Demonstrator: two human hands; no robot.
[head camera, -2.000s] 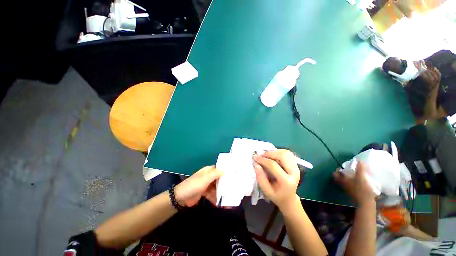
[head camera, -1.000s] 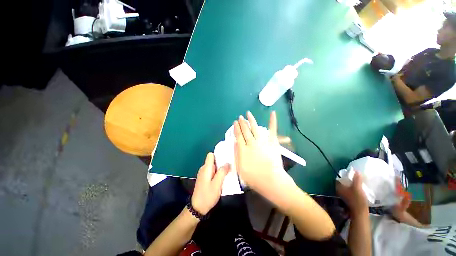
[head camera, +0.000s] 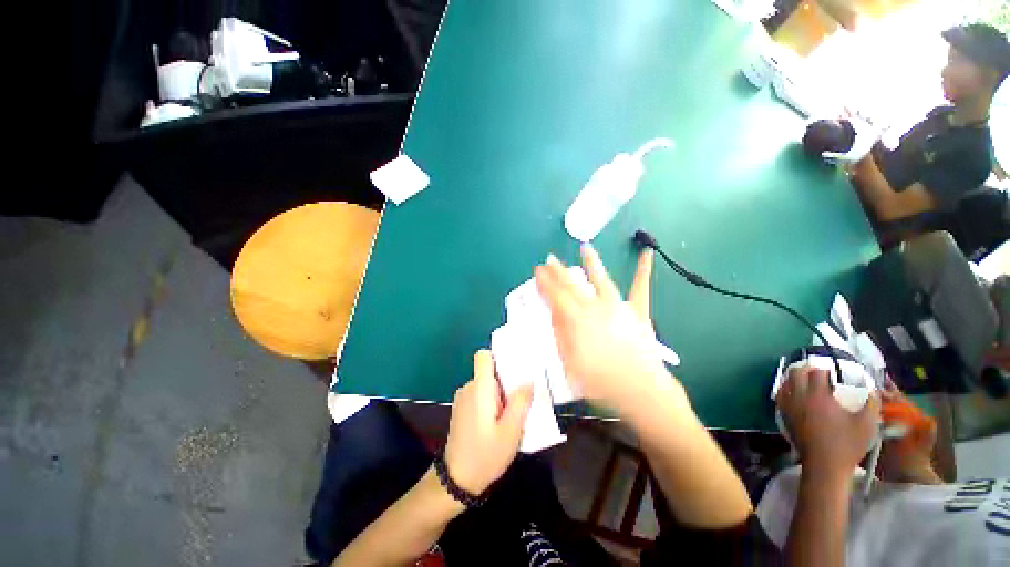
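A white security camera housing (head camera: 528, 372) is held at the near edge of the green table, its white stick-like antenna partly showing at the right. My left hand (head camera: 484, 430) grips the near-left side of the housing, thumb on top. My right hand (head camera: 604, 343) lies over the housing's right part with fingers spread and looks blurred. Whether a cloth is under my right palm is hidden. The black head of the camera is not visible.
A white squeeze bottle (head camera: 604, 197) and black cable (head camera: 720, 290) lie on the green table (head camera: 487, 144). A white pad (head camera: 400, 178) sits at its left edge by a round stool (head camera: 305, 279). A neighbour's hands hold another camera (head camera: 851, 385). A black bin (head camera: 266, 116) holds cameras.
My right hand has gone from pinching at the housing to lying over it with fingers spread, and has shifted slightly right. The neighbour's camera has turned, and its cable has swung right from the bottle.
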